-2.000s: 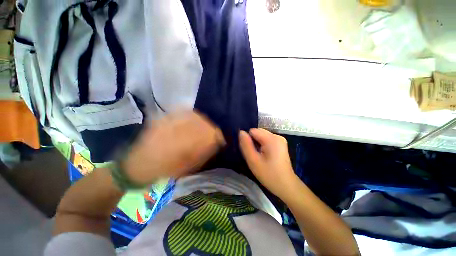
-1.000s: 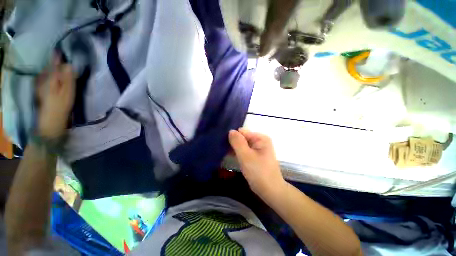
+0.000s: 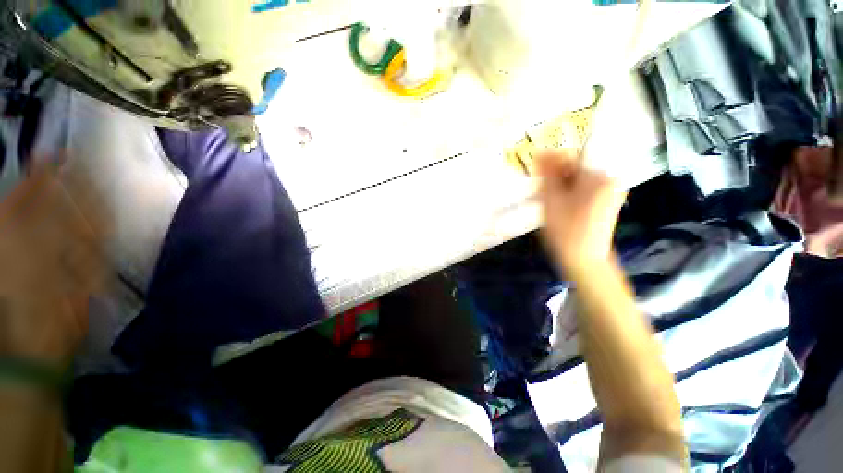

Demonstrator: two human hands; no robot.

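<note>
The navy panel (image 3: 226, 240) lies over the table's front edge at the left, its top end by the machine's needle area (image 3: 231, 115). Pale grey cloth (image 3: 125, 171) of the same heap lies left of it. My left hand (image 3: 55, 249) is blurred at the left edge, over the grey cloth; its grip cannot be made out. My right hand (image 3: 578, 199) is blurred beside tan paper labels (image 3: 564, 134) on the table's right part; whether it touches them or holds anything is unclear.
A green loop (image 3: 368, 51) and a yellow-orange loop (image 3: 414, 81) lie on the white table (image 3: 397, 203). Grey cut pieces (image 3: 707, 111) are stacked at the right. Striped white and navy cloth (image 3: 712, 342) heaps below them. A green item (image 3: 171, 453) is at lower left.
The view has swung to the right. My right hand has let go of the navy cloth and moved right to the paper labels. My left hand is still over the grey cloth, now lower in view.
</note>
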